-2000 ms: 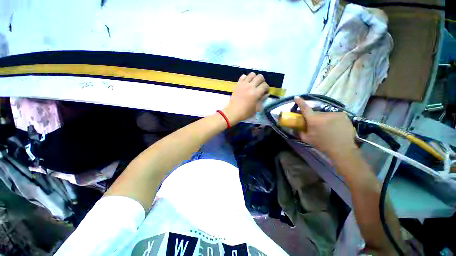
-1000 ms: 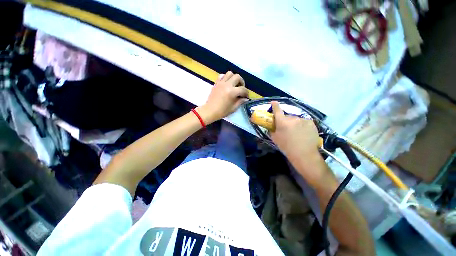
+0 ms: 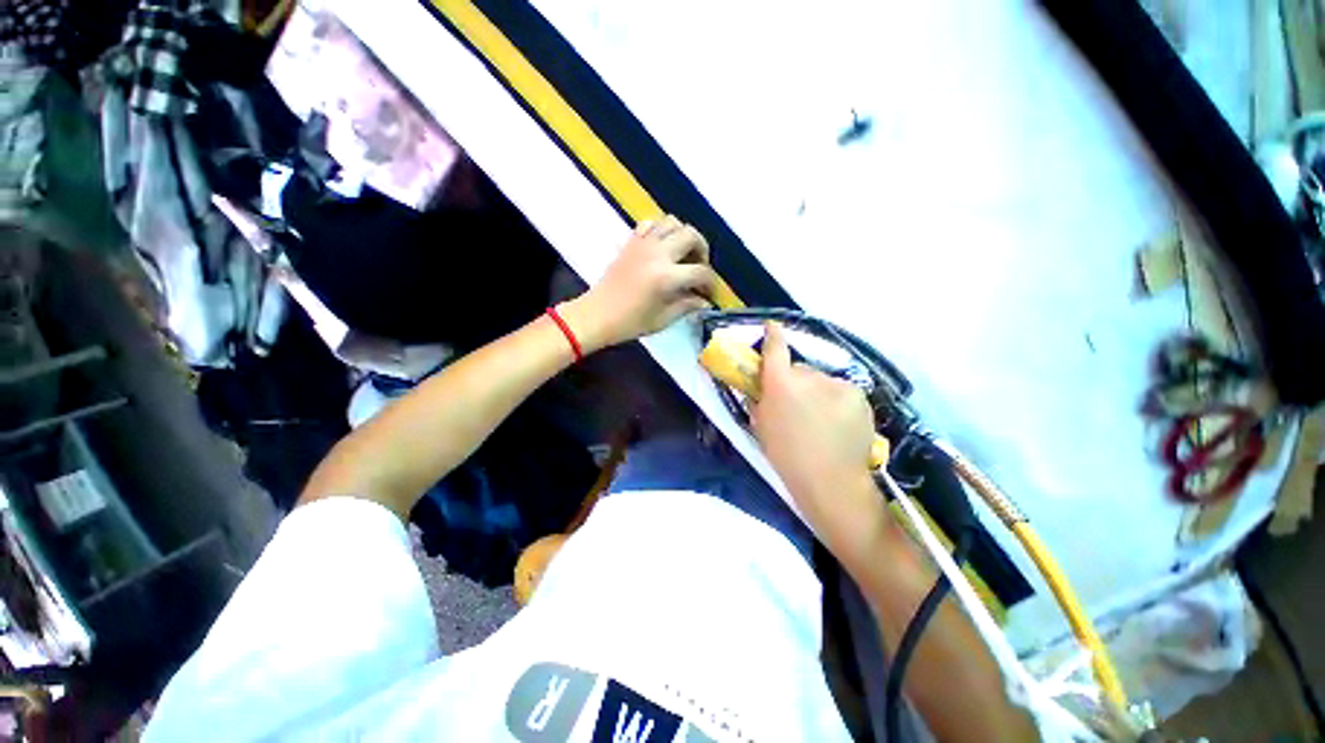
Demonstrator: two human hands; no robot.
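The black fabric strip (image 3: 625,134) runs along the near edge of the white table, with the yellow pressing template (image 3: 560,116) lying along it. My left hand (image 3: 661,276) has its fingertips on the template and strip, just ahead of the iron tip. My right hand (image 3: 814,428) grips the yellow handle of the steam iron (image 3: 825,349), which stands over the strip; the part beneath it is hidden. The strip and template show again behind the iron, at its lower right. The yellow hose (image 3: 1039,559), a white tube and a black cord trail from the iron.
Another black band (image 3: 1213,160) lies across the far side of the white table (image 3: 930,189). Red-handled scissors (image 3: 1213,453) lie near the right end by cardboard pieces. A whitish cloth (image 3: 1184,639) hangs there. Dark and plaid garments and a pink piece (image 3: 371,109) are below the near edge.
The view has turned and moved left along the table. The iron has gone from beside the strip's right end onto the strip and along it. My left hand has moved left ahead of it.
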